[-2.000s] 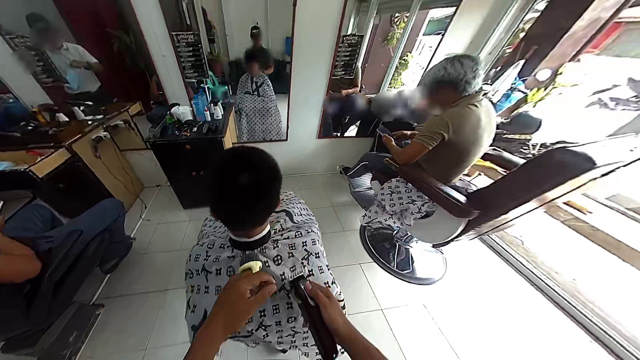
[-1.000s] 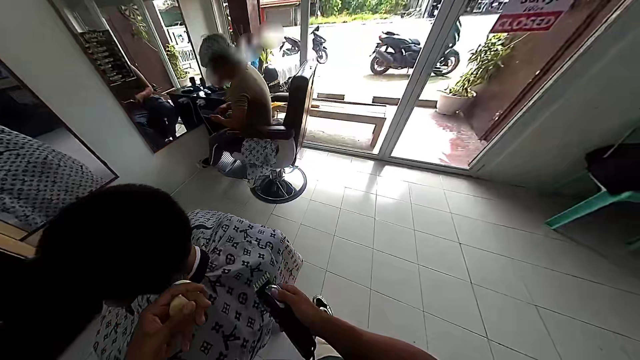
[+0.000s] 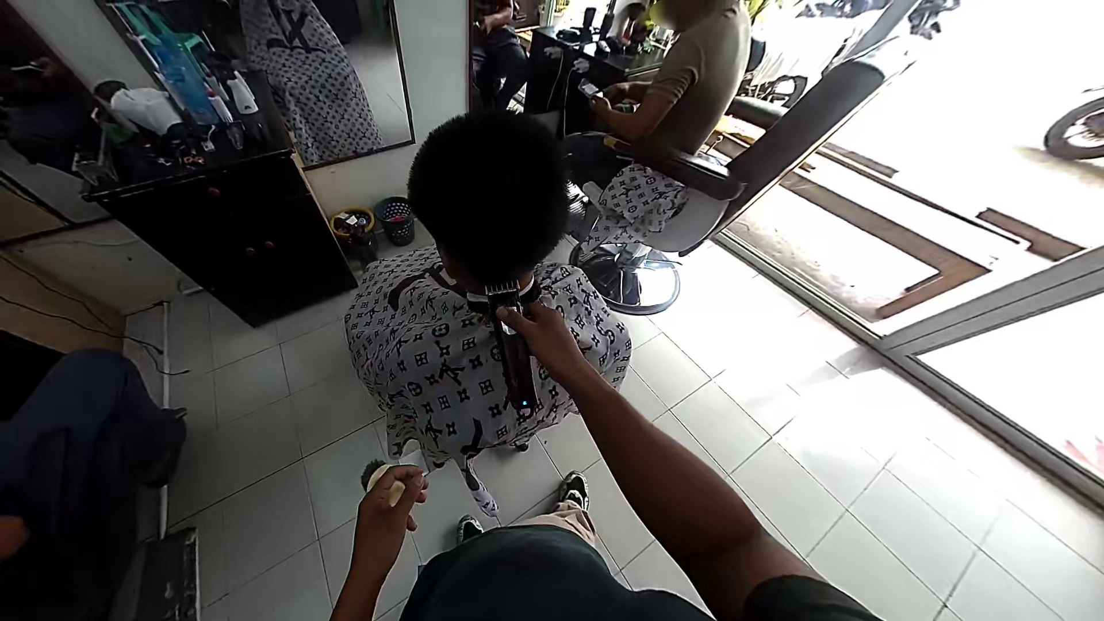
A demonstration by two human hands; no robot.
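A seated person with short dark hair [image 3: 490, 190] has their back to me, draped in a patterned barber cape [image 3: 440, 362]. My right hand [image 3: 543, 338] grips a dark hair clipper [image 3: 516, 366] with a small blue light. The clipper's toothed end is at the nape, by the lower hairline; its lower end points toward me. Lower left, away from the cape, my left hand [image 3: 390, 509] holds a brush with a pale handle [image 3: 385, 485] and dark bristles.
A black cabinet [image 3: 233, 233] with bottles stands front left, under a mirror [image 3: 362, 69]. Two small baskets [image 3: 395, 220] are beside it. Another person [image 3: 690, 78] sits front right near a barber chair [image 3: 802, 129]. A person's dark-clad leg [image 3: 86, 423] is at left. Glass doors [image 3: 992, 319] line the right.
My right hand has brought the clipper from beside the cape to the nape. My left hand with the brush has moved away from the neck, down and left. The view has swung widely.
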